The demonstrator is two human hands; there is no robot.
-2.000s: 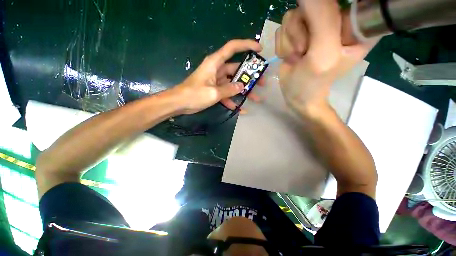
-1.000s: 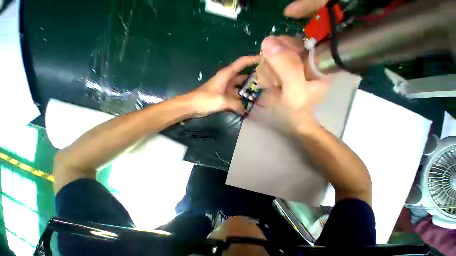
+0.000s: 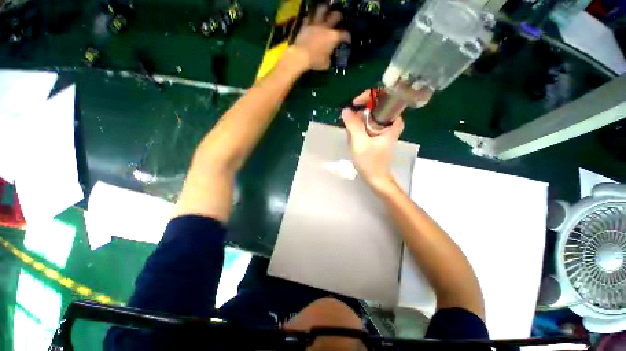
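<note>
My left hand point(image 3: 320, 41) is stretched to the far side of the green bench, its fingers among small dark modules; whether it holds one cannot be told. A dark module point(image 3: 342, 57) lies just beside its fingers. My right hand point(image 3: 374, 144) is closed around the grip of the glue dispensing gun point(image 3: 439, 48), above the far end of the grey cardboard sheet point(image 3: 336, 219). The gun's thick barrel comes in from the upper right, with a red part at the grip. The gun's nozzle tip is not distinct.
Several small modules point(image 3: 115, 22) lie along the far side. A yellow-black bar point(image 3: 274, 58) stands by my left forearm. White paper point(image 3: 473, 240) lies right of the cardboard, other sheets point(image 3: 127, 216) at left. A white fan point(image 3: 604, 257) and a pale metal arm point(image 3: 563, 120) are at right.
My left hand has left the spot beside my right hand, where it held a circuit board module, and moved to the far side. The view has shifted; more of the gun and far side shows.
</note>
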